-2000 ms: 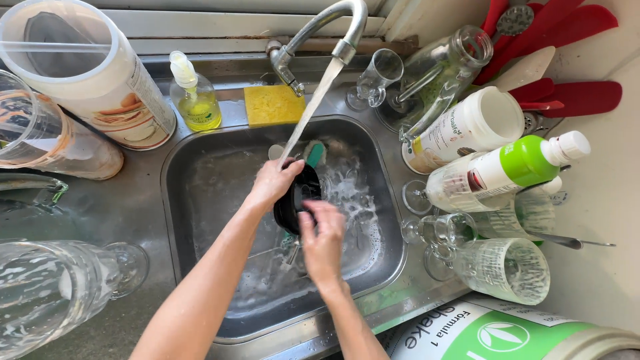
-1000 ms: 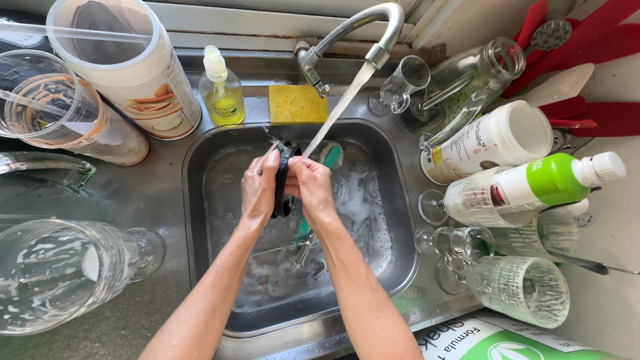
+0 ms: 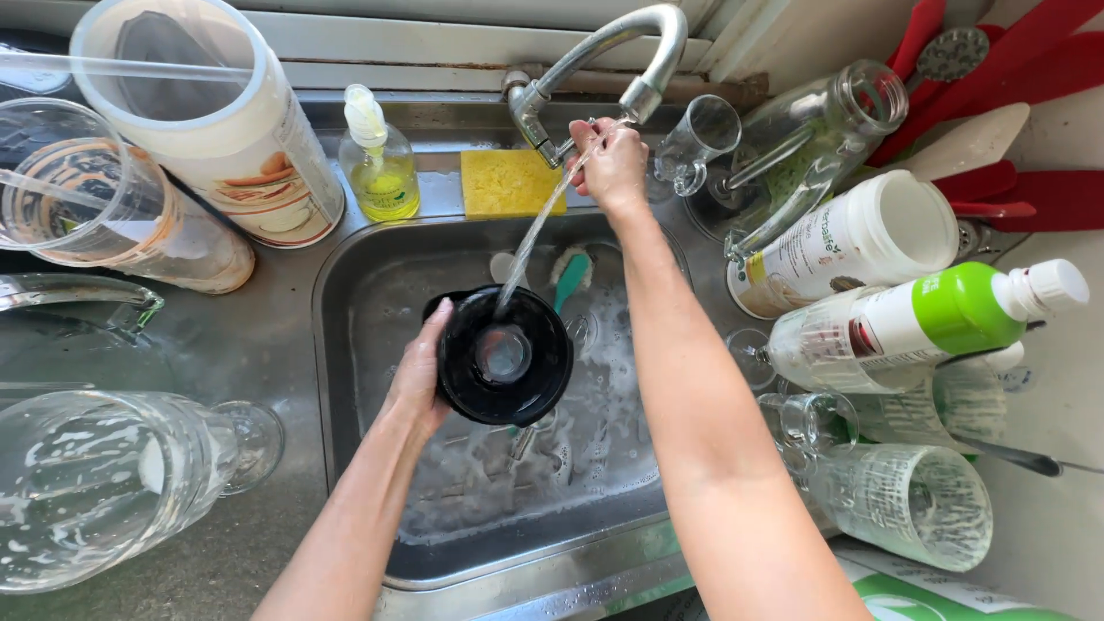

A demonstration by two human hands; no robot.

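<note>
My left hand [image 3: 421,366] grips the left rim of a round black plastic lid-like piece [image 3: 539,379] with a round opening in its middle. Water from the metal faucet [image 3: 595,47] runs into this piece above the sink basin [image 3: 466,509]. At the faucet's lever, behind the stream, is my right hand [image 3: 611,164], its fingers curled; its hold on the lever is partly hidden. A green-handled brush [image 3: 572,280] lies in the basin among suds and soapy water. Behind the basin's back edge rests a yellow sponge [image 3: 509,183], with a soap pump bottle [image 3: 379,164] to its left.
Left of the basin stand a large white tub [image 3: 285,164], a smeared clear plastic container [image 3: 190,250] and a wet glass goblet [image 3: 190,457]. Crowded on the right are a glass pitcher [image 3: 776,147], a white canister [image 3: 828,233], a green-and-white bottle [image 3: 957,310] and a ribbed glass [image 3: 906,500].
Both hands were on the black piece a second ago. My right hand has let go of it and moved up to the faucet, while the piece now faces up under the stream.
</note>
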